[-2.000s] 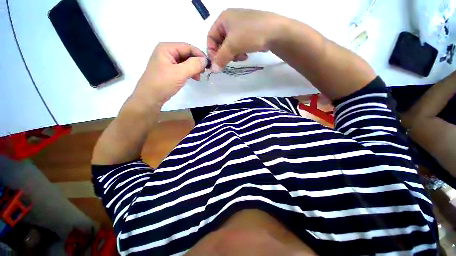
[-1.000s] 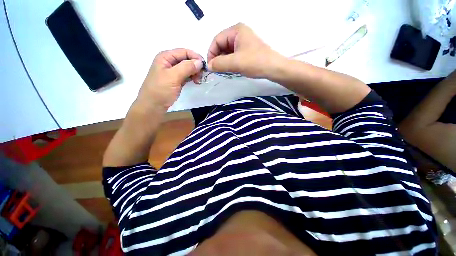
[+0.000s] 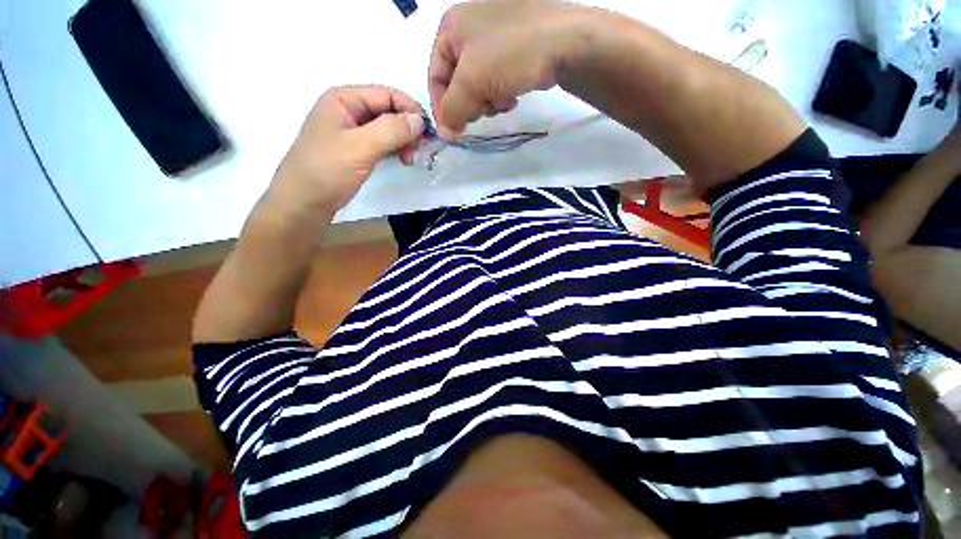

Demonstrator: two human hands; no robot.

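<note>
My left hand [image 3: 353, 142] pinches a small black connector housing [image 3: 428, 127] between thumb and forefinger, mostly hidden by the fingertips. My right hand [image 3: 490, 68] is right beside it, its thumb and forefinger closed on the thin harness wires [image 3: 495, 141] at the housing. The wires fan out to the right, low over the white table, and a few loose ends hang below the fingertips. A pale white cable [image 3: 577, 123] runs on right under my right forearm. Whether a wire sits inside the housing cannot be told.
A smartphone [image 3: 148, 86] lies at left on the white table [image 3: 274, 53]. Another dark housing [image 3: 405, 6] is cut by the top edge. At right are a narrow pale yellow tool [image 3: 750, 55], a black phone or case [image 3: 864, 88], a clear bag [image 3: 912, 32] and another person's arm [image 3: 906, 211].
My right hand and forearm have moved up and now cover most of the yellow tool. More of the wires shows. My left hand still pinches the housing. The whole view has shifted slightly.
</note>
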